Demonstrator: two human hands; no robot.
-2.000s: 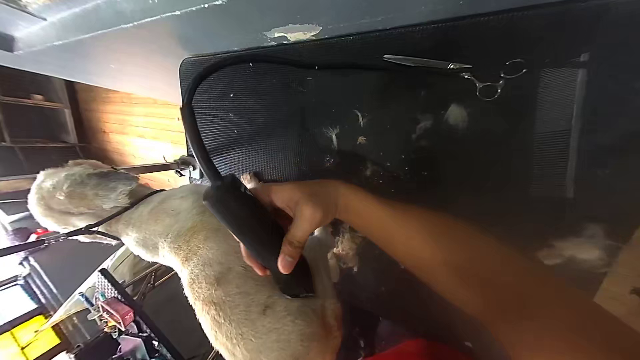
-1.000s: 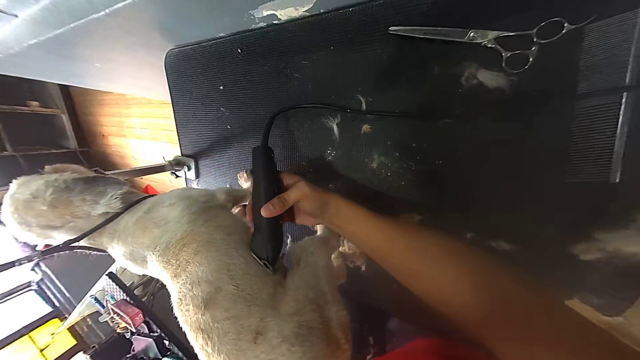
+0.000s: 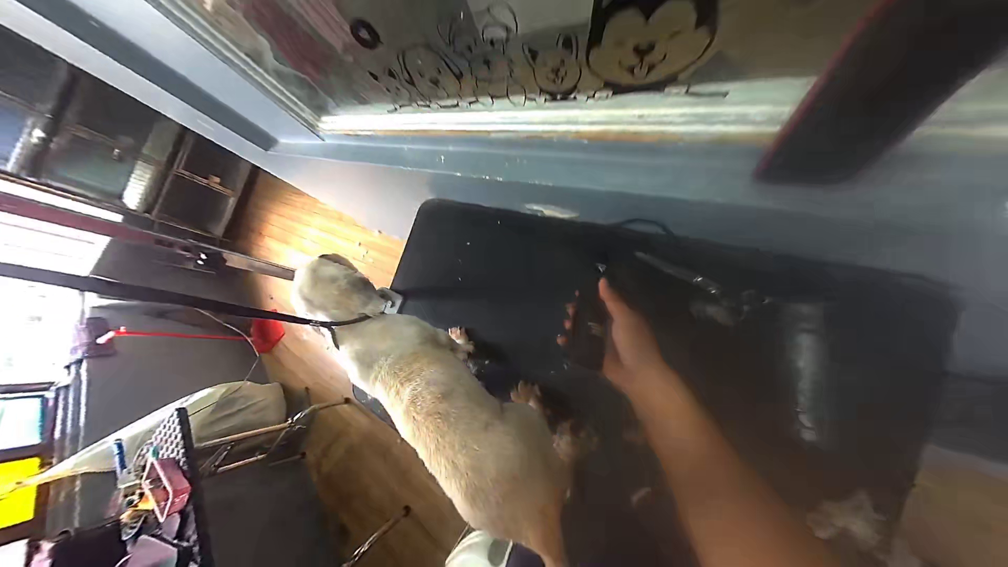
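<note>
My right hand (image 3: 618,339) is closed around the black electric clipper (image 3: 587,331), which is blurred, above the black grooming table mat (image 3: 504,260). A light-coated dog (image 3: 449,417) stands at the mat's left edge, turned away from my hand, with a black loop (image 3: 346,321) around its neck and a strap running left. Clipper and dog are apart. Scissors (image 3: 681,272) lie on the mat beyond my hand, and a metal comb (image 3: 807,370) lies to the right. My left hand is not in view.
Hair tufts (image 3: 846,520) lie on the mat. Behind it runs a grey ledge (image 3: 693,185) under a window with animal drawings. At left are a wooden floor (image 3: 346,457), a holder with tools (image 3: 161,488) and a red dustpan (image 3: 268,331).
My right hand has lifted the clipper off the dog's side and moved it over the mat. The view has swung widely, now showing the window and more of the room.
</note>
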